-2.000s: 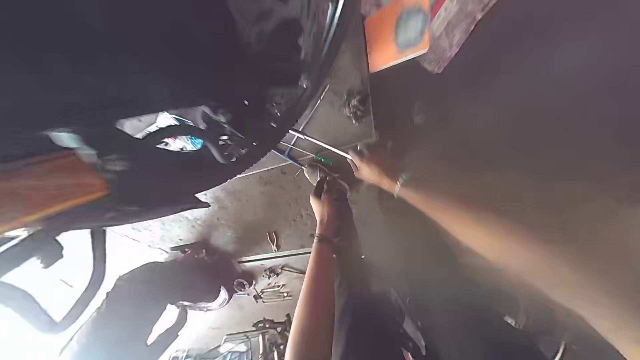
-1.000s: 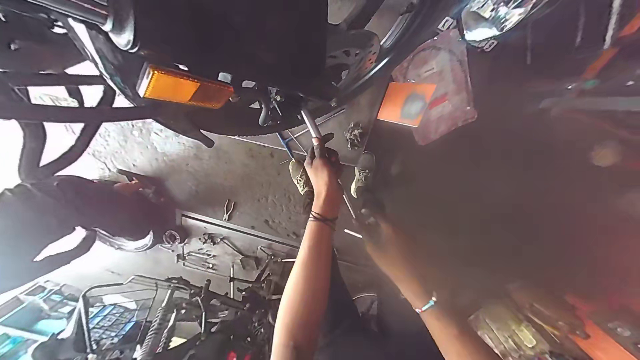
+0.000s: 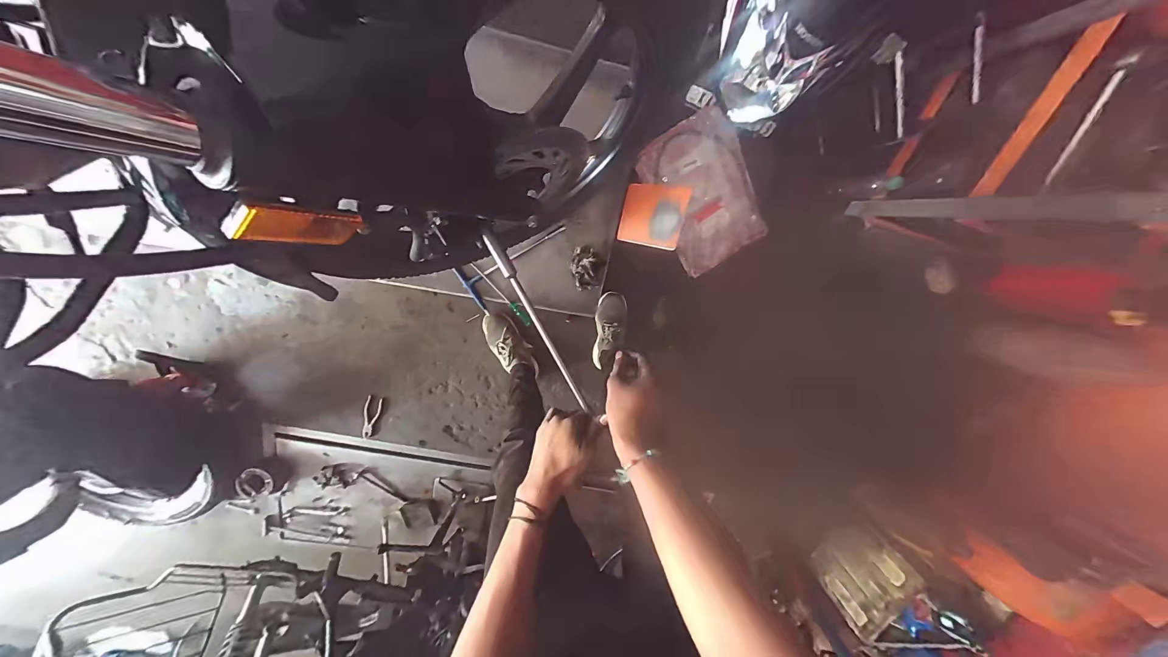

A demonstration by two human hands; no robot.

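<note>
A long metal rod (image 3: 547, 338) with a thicker silver end runs from beneath the dark motorcycle body down to my hands. My left hand (image 3: 568, 444) is closed around its lower end. Beside it, my right hand (image 3: 630, 397) has curled fingers close to the same end; whether it grips the rod cannot be told. The rod's upper end meets dark parts near the orange reflector (image 3: 301, 224), where the contact is hard to see. A blue-handled tool (image 3: 472, 290) lies near the rod's upper part.
Pliers (image 3: 372, 416) lie on the concrete floor. Several metal tools and parts (image 3: 310, 522) are at lower left, above a wire basket (image 3: 146, 607). An orange card (image 3: 653, 217) and a clear plastic packet (image 3: 721, 201) lie at upper right. My shoes (image 3: 507, 342) stand below the motorcycle.
My left hand has moved down from near the rod's upper part to its lower end. The right hand has come up beside it. The view has shifted.
</note>
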